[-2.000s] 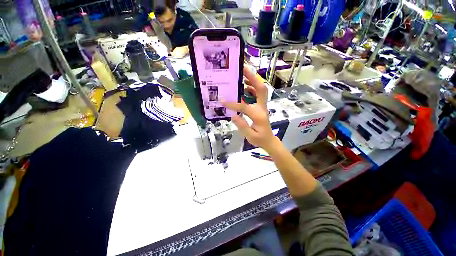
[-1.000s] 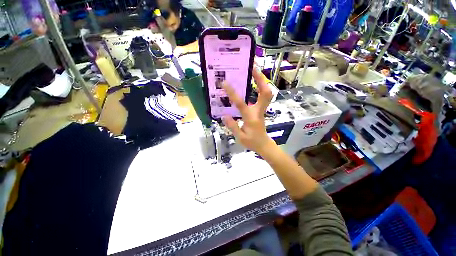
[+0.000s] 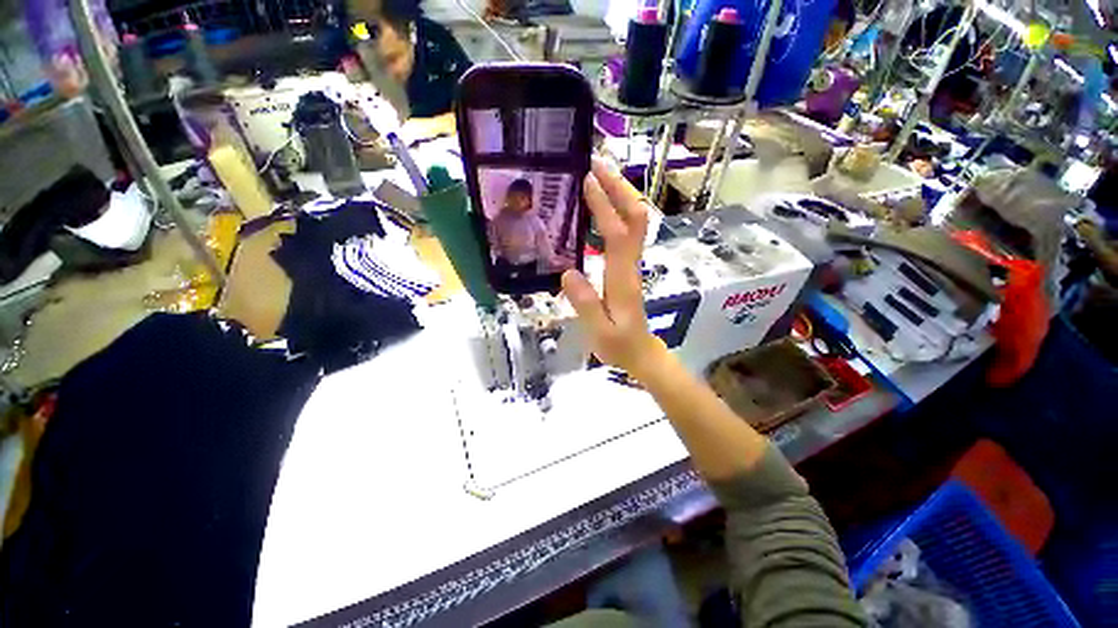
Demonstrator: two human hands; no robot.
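A smartphone (image 3: 525, 184) stands upright above the left end of the sewing machine's head (image 3: 748, 288). Its screen is dark with two pictures, the lower one showing a person. My right hand (image 3: 617, 276) is raised at the phone's right edge, its fingers apart and partly bent. Fingertips overlap the phone's right side; I cannot tell if they touch it. The hand does not grip the phone. A green upright object (image 3: 460, 236) stands just left of the phone. My left hand is not in view.
A black fabric pile (image 3: 147, 454) covers the table's left. Dark pieces with white curved edges (image 3: 349, 276) lie behind. Thread cones (image 3: 644, 61) stand behind the machine. A brown open box (image 3: 770, 383) is to its right, a blue crate (image 3: 956, 552) lower right. Another person (image 3: 429, 61) sits opposite.
The phone screen has changed from a light pink page to a dark view with two pictures. My right hand's fingers have moved from over the screen to the phone's right edge.
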